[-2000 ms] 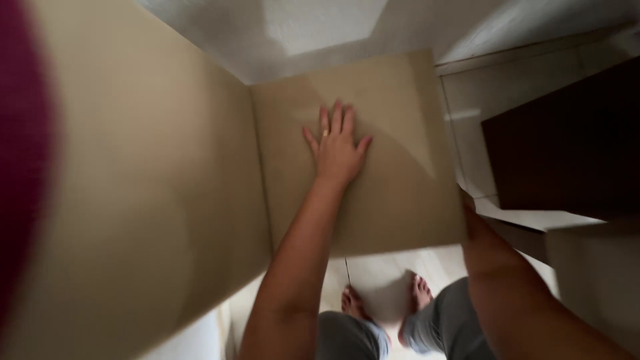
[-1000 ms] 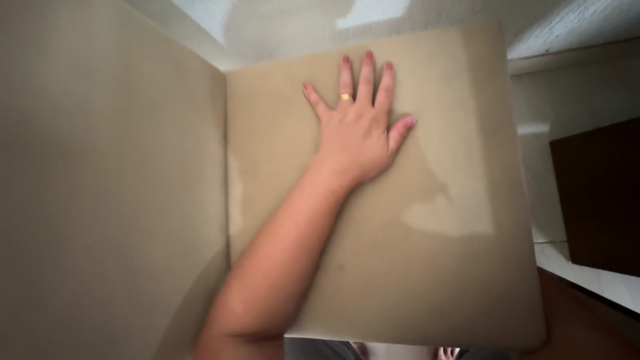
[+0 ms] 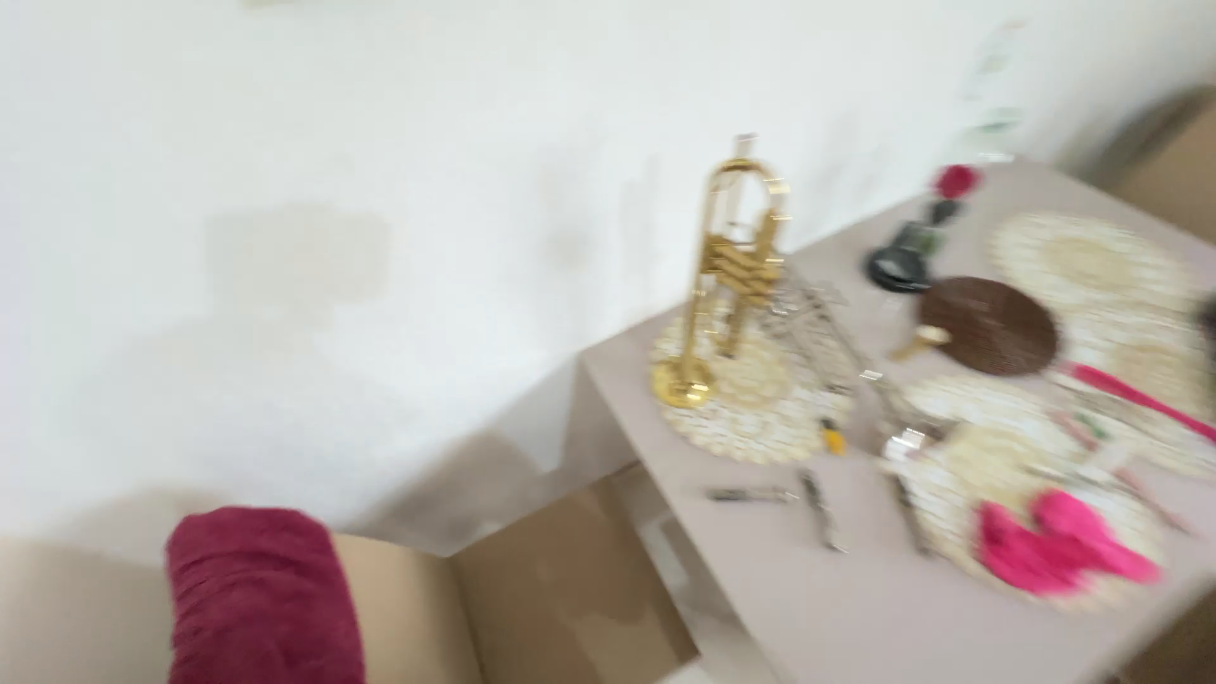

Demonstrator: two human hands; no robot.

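Neither of my hands shows in the head view now. A brass trumpet [image 3: 741, 275] stands upright on its bell, on a round cream crocheted doily [image 3: 750, 418] at the near left corner of the table [image 3: 779, 579]. Right of it lie a brown round disc [image 3: 988, 326], a small yellow-capped item [image 3: 833, 437] and several slim metal tools, one of them [image 3: 822, 513] near the table's left part. A bright pink cloth item [image 3: 1064, 546] rests on another doily. Motion blur hides the fine detail.
A beige upholstered chair [image 3: 570, 570] stands left of the table, with a dark red cloth [image 3: 261, 594] over its back. A white wall [image 3: 380, 142] runs behind. A dark vase [image 3: 898, 269] with a red flower [image 3: 956, 180] stands near the wall.
The view has swung up from the beige seat to the table and wall. My hand, spread flat on the seat one second ago, is out of view.
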